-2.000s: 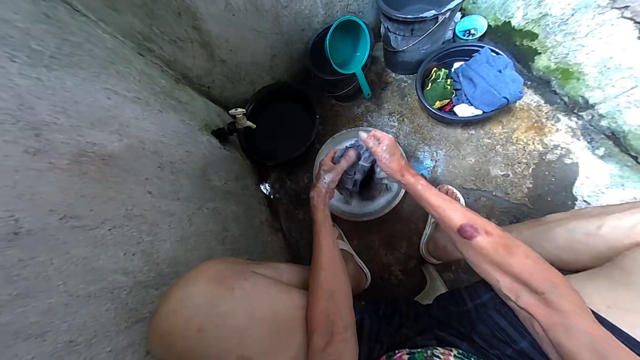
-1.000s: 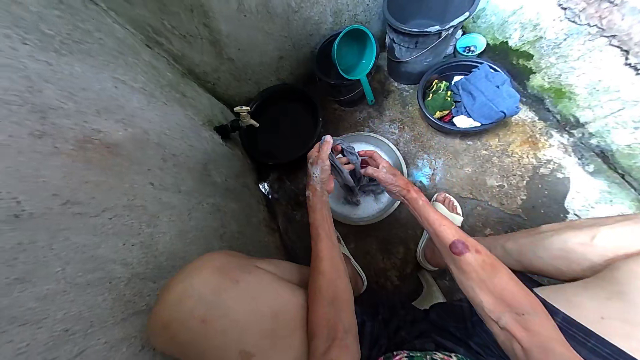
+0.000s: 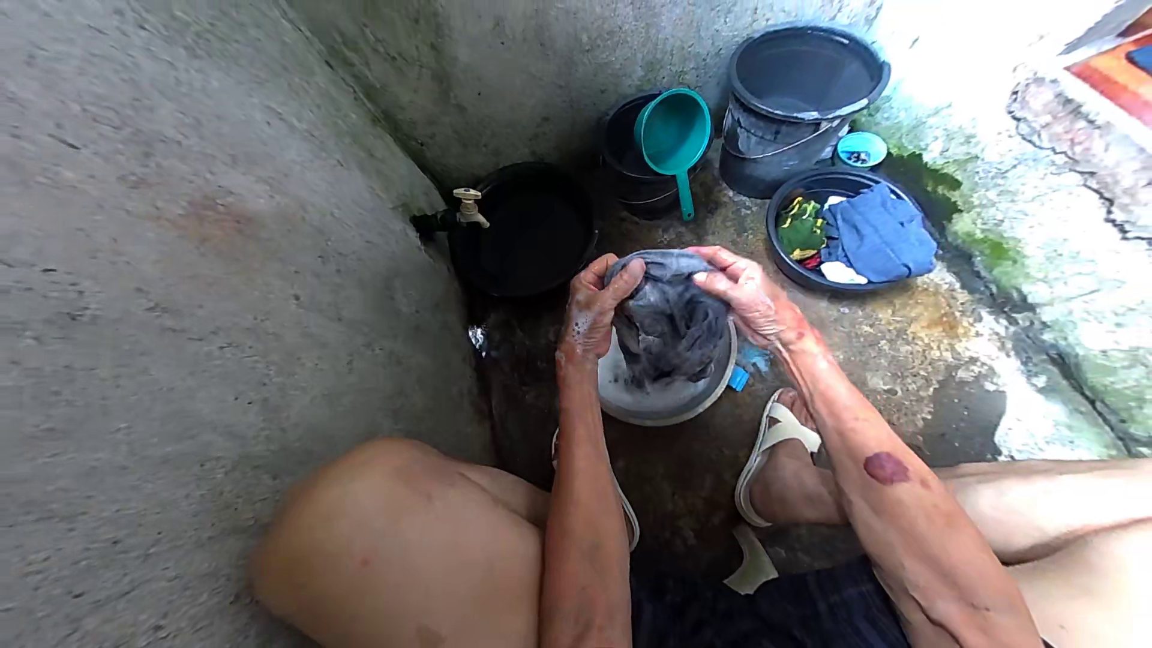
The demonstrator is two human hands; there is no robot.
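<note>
A wet dark grey cloth [image 3: 670, 324] is stretched between my two hands, its lower part hanging over a round basin [image 3: 661, 412] of whitish suds on the floor. My left hand [image 3: 601, 306], with foam on its back and wrist, pinches the cloth's upper left edge between thumb and fingers. At the upper right edge, my right hand [image 3: 742, 292] grips it with the thumb on top. Just right of the basin lies a small blue block [image 3: 739, 379], perhaps soap.
A tap [image 3: 469, 208] juts over a black tub [image 3: 526, 236] by the concrete wall. Behind stand a bucket with a teal dipper [image 3: 674, 135] and a large black bucket [image 3: 765, 148]. Clothes fill a dark basin [image 3: 781, 256] at right, near a small teal container [image 3: 861, 150].
The cloth, bunched low in the basin a second ago, is now raised and spread between my hands. Both hands have moved up and farther apart.
</note>
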